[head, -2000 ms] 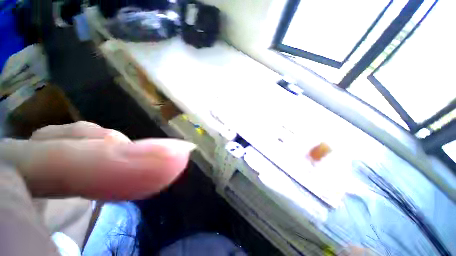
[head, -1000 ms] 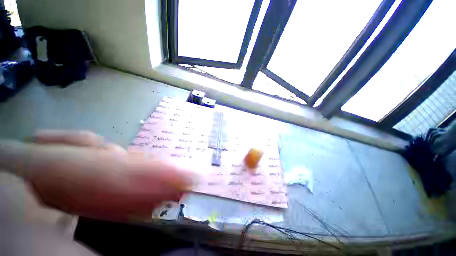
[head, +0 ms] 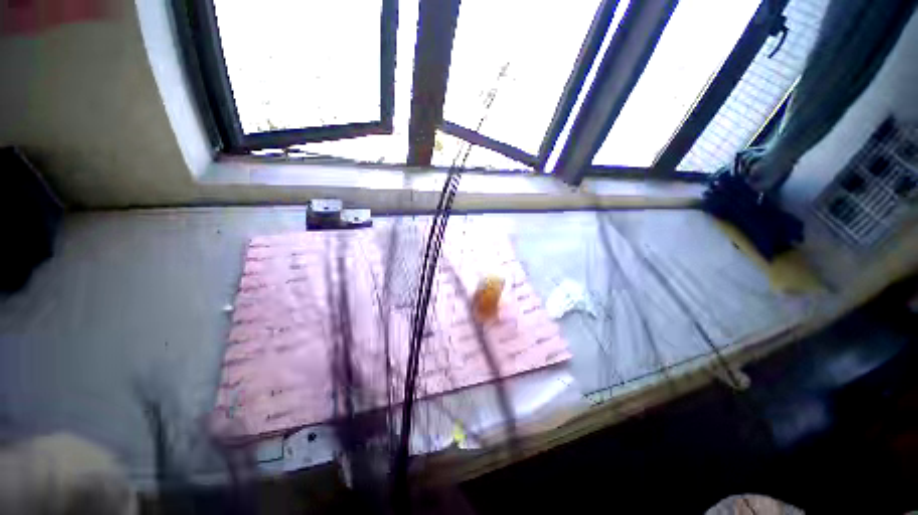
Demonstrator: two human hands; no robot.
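Note:
A pink printed sheet [head: 292,342] lies flat on the pale ledge below the windows. A small orange bottle or cap [head: 489,299] stands on its right part. A crumpled white scrap [head: 570,300] lies just right of the sheet. A blurred pale shape at the bottom left edge is cut off, and I cannot tell what it is. Neither of my hands can be made out. Dark loose hair crosses the middle of the view and hides part of the sheet.
The ledge [head: 111,332] runs under open windows. A small metallic block [head: 324,212] stands at the sheet's back edge. A dark bundle [head: 755,213] lies at the ledge's right end, near a white wire rack [head: 874,181]. A black object [head: 25,221] is at the left edge.
The view has swung right and up to face the windows and ledge. The large blurred hand at the left has gone out of clear view. Loose hair now crosses the middle.

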